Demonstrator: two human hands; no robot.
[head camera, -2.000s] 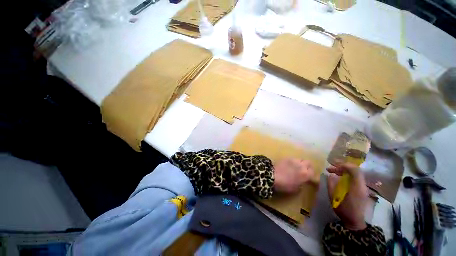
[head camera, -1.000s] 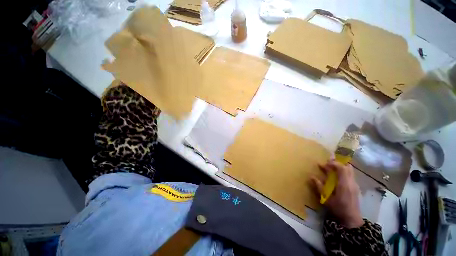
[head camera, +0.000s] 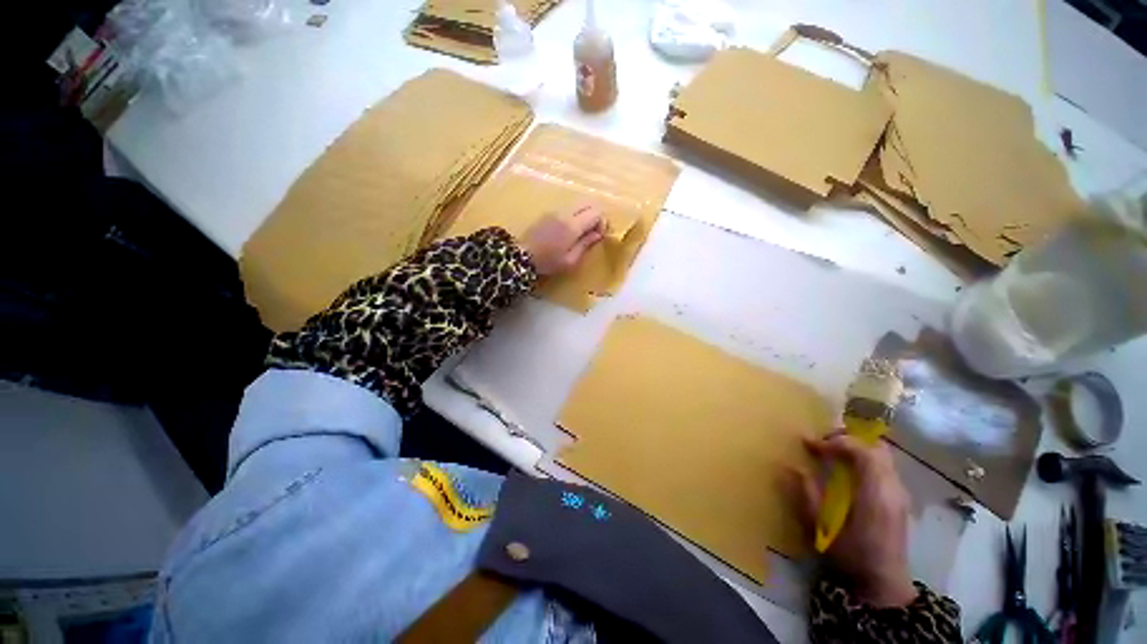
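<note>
A tan leather panel (head camera: 698, 434) with notched corners lies on the pale work board (head camera: 742, 283). My right hand (head camera: 865, 510) holds the glue brush (head camera: 845, 472) by its yellow handle, bristles pointing away from me, at the panel's right edge. My left hand (head camera: 566, 242) is on a second tan panel (head camera: 535, 183) left of the board; its fingers are closed at the right edge, where the leather is bent up. The glue plate (head camera: 950, 409), with whitish wet glue, lies right of the brush.
A stack of long leather pieces (head camera: 365, 189) lies at left. Notched piles (head camera: 780, 120) stand at the far side. A brownish bottle (head camera: 595, 69) stands at the back. A large translucent bottle (head camera: 1044, 296), tape roll (head camera: 1084, 411), hammer (head camera: 1088, 472) and scissors (head camera: 1013, 591) are at right.
My left hand went from the near panel to the left stack with a large leather piece, then moved to the second panel. My right hand still holds the brush near the board panel.
</note>
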